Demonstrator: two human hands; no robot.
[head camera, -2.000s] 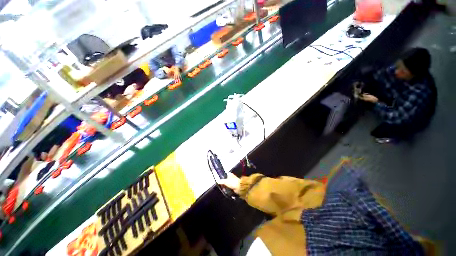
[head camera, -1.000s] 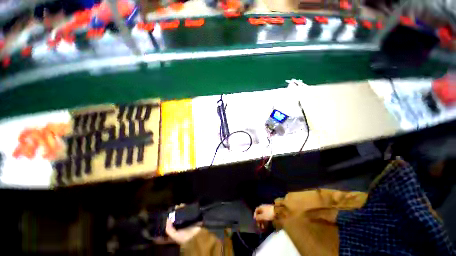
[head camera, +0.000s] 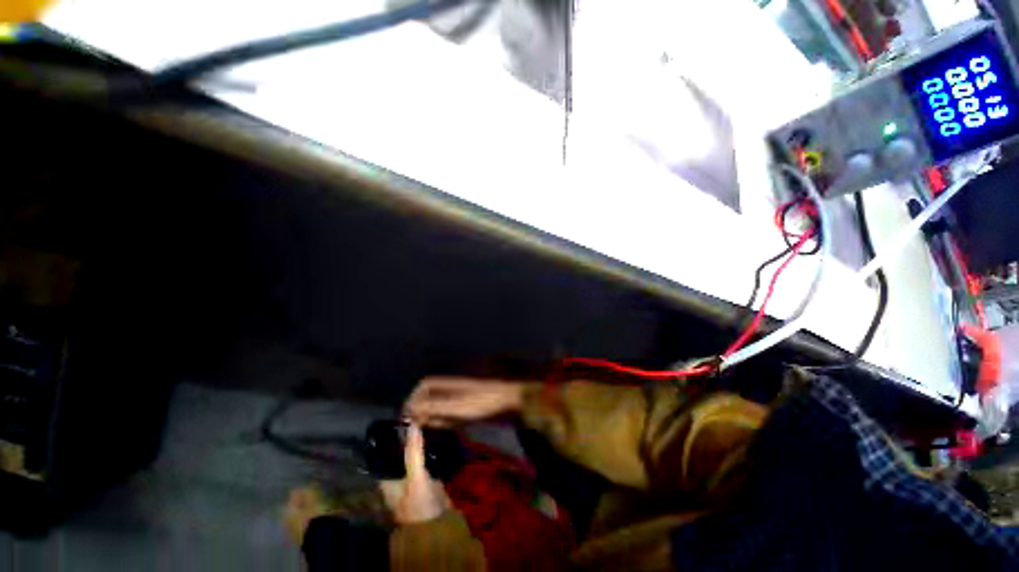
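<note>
My left hand (head camera: 418, 486) is low in the picture, below the bench edge, and holds a small black block (head camera: 386, 447), perhaps a power adapter. Its thumb or finger lies over the front of the block. My right hand (head camera: 464, 399) is just above and to the right, with its fingertips at the top of the block. Whether they grip the block or something thin is too blurred to tell. A dark cord (head camera: 291, 438) curves on the left side of the block.
The white bench top (head camera: 447, 134) runs diagonally above my hands. A grey bench power supply (head camera: 866, 156) with lit digits stands at the right, with red, black and white leads hanging over the edge. A red stool (head camera: 503, 497) is below my hands. A thick dark cable (head camera: 324, 34) crosses the upper left.
The view has moved closer to the bench edge and tilted. My right hand has come over to the black block in my left hand.
</note>
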